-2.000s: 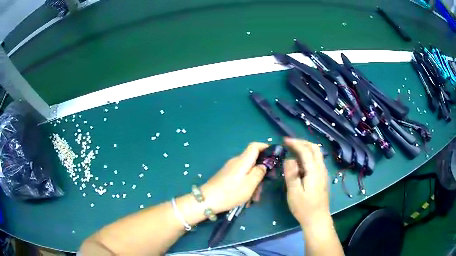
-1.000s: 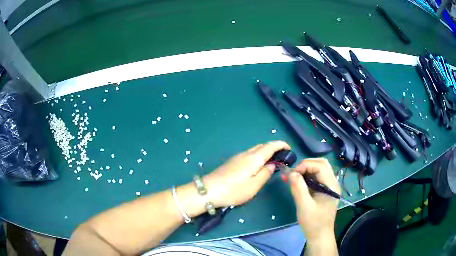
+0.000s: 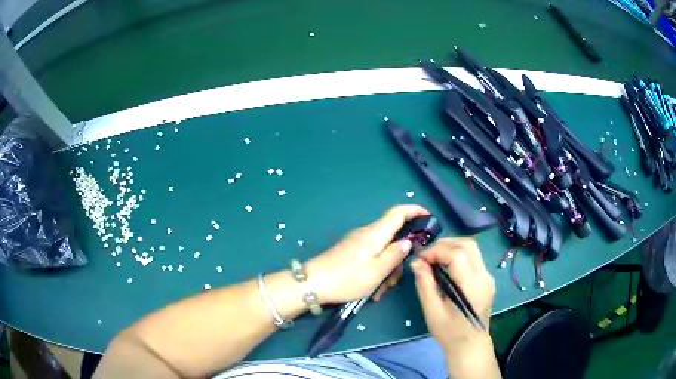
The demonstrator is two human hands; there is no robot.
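Observation:
My left hand (image 3: 367, 255) grips a black housing (image 3: 333, 329) with its thick end up between thumb and fingers and its tapered end pointing down-left. Red wires show at the open thick end. My right hand (image 3: 456, 285) holds slim dark tweezers (image 3: 461, 297), their tip at the open end, partly hidden by my fingers. A plain black shell (image 3: 437, 181) lies just beyond my hands. A pile of black housings (image 3: 511, 148) with red wires lies to the right. Small white pieces (image 3: 93, 203) are heaped at left and scattered over the bench.
A shiny black plastic bag (image 3: 33, 200) lies at far left beside a grey upright (image 3: 33, 96). A white strip (image 3: 259, 101) borders the green conveyor (image 3: 296, 44), where one dark part (image 3: 574, 33) lies. Black and light-blue parts (image 3: 652, 118) are at far right. A round stool (image 3: 552, 344) stands below right.
My right hand took up the tweezers after the earliest frame, and their rear end now points more downward. The plain shell came fully into view. The held housing's tapered end shows more than one second ago.

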